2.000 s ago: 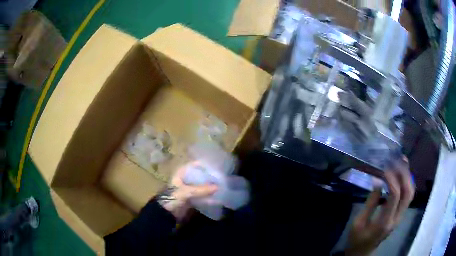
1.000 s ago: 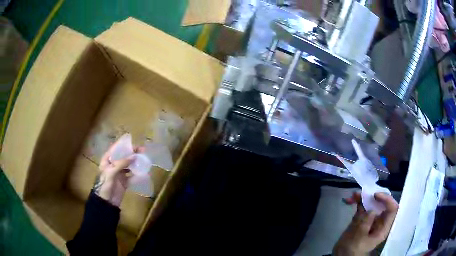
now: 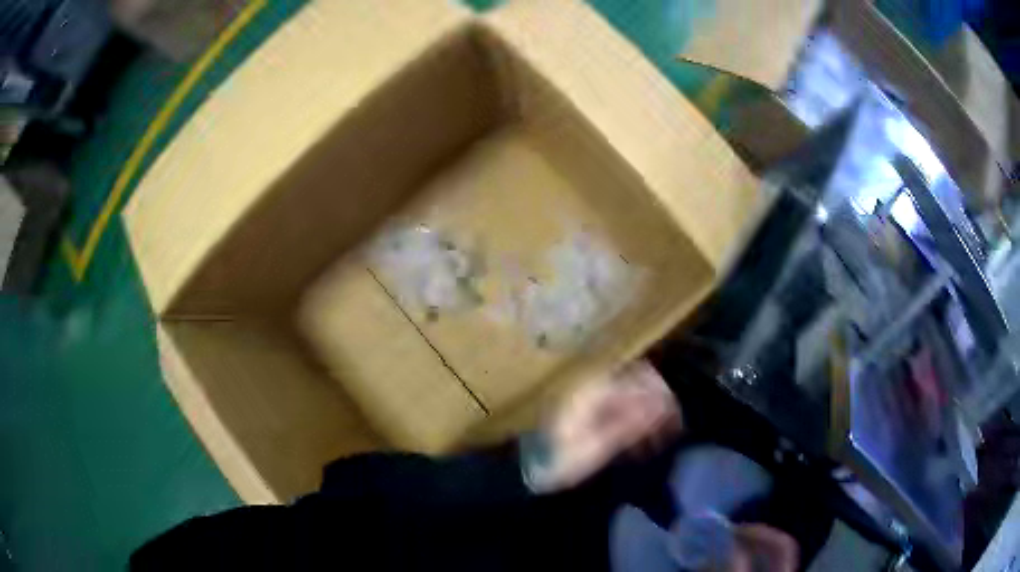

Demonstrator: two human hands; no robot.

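Frosted fan blades (image 3: pixel 431 268) lie in two loose clusters on the floor of the open carton (image 3: pixel 414 380). My left hand (image 3: pixel 613 416) is blurred at the carton's near right edge, with the fingers curled. I cannot tell whether it holds anything. One translucent fan blade (image 3: pixel 702 536) with rounded petals is outside the carton, at the bottom of the view against dark clothing. My right hand (image 3: pixel 766 550) is small and cut off by the bottom edge, with its fingers on this blade's hub side.
The metal press fixture (image 3: pixel 906 391) stands at the right, blurred. A second carton (image 3: pixel 761 39) with its flap out is behind it, with whitish shiny contents. A yellow line (image 3: pixel 162 140) runs on the green floor at the left. Dark objects are at the upper left.
The view has swung, so the carton sits further right. My left hand has left the carton's inside for its near edge. My right hand and its blade have come close to my left hand.
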